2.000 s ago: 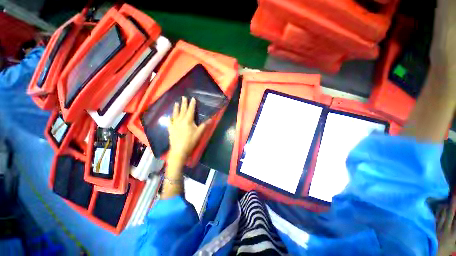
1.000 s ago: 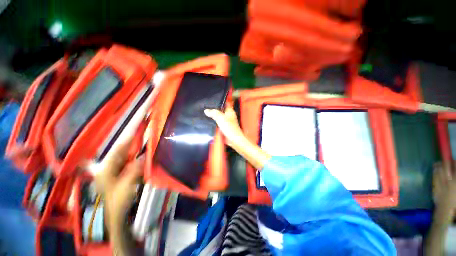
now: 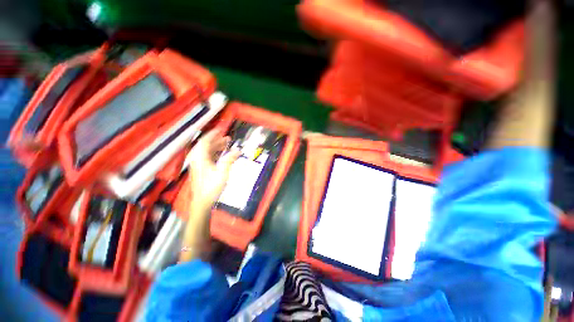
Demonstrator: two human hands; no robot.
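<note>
An open tablet (image 3: 248, 166) with a white battery block and a small yellow strip lies in an orange-red foam tray (image 3: 236, 233) before me. My left hand (image 3: 211, 166) is blurred, fingers apart, over this tray's left side; whether it touches is unclear. To the right, two tablets with lit white screens lie side by side in a double-slot tray; the left one (image 3: 354, 217) shows fully, while my right sleeve partly covers the other (image 3: 412, 220). My right forearm reaches up at the right; the hand is beyond the top edge. A tray with a dark panel (image 3: 462, 22) sits tilted at the top.
Tilted trays with tablets (image 3: 126, 119) crowd the left, beside a white slab edge (image 3: 170, 148). Below them is a tray with another open unit (image 3: 101, 236). Stacked orange-red trays (image 3: 390, 88) stand beyond the double-slot tray. A green surface (image 3: 270, 94) runs behind.
The glossy black tablet has gone from the tray before me, where an open unit now shows. My right arm has moved from there to the upper right. A dark-panel tray now shows above the stack.
</note>
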